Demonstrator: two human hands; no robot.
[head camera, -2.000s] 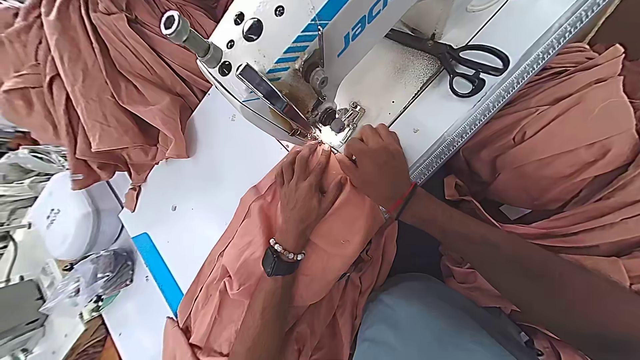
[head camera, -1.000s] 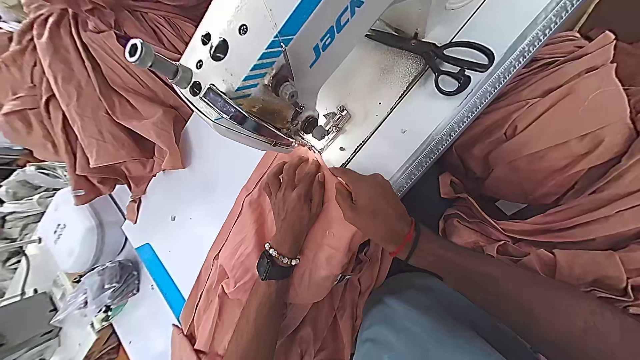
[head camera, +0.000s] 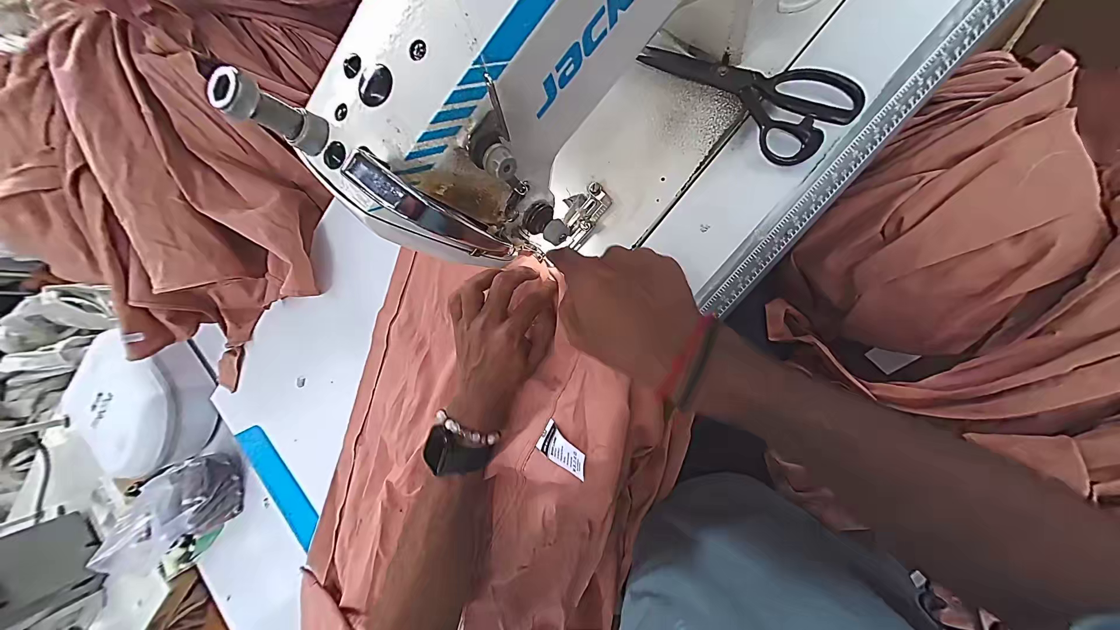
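A salmon-pink fabric garment (head camera: 534, 525) runs from my lap up to the needle area of a white Jack sewing machine (head camera: 560, 96). My left hand (head camera: 503, 337), with a watch and bead bracelet at the wrist, rests on the cloth just below the presser foot, fingers bent. My right hand (head camera: 626, 311), a red cord at its wrist, is closed on the cloth edge beside the needle area; its fingertips are partly hidden. A white care label (head camera: 561, 451) shows on the garment to the right of my left wrist.
Black-handled scissors (head camera: 770, 101) lie on the machine bed. A measuring tape strip (head camera: 857, 149) follows the table edge. Pink fabric is heaped at the upper left (head camera: 166, 166) and right (head camera: 954, 236). A plastic bag (head camera: 175, 507) and a round white object (head camera: 122, 402) are at the left.
The white label has come into sight on the cloth. My right hand has moved up beside the needle area from slightly lower down a second ago.
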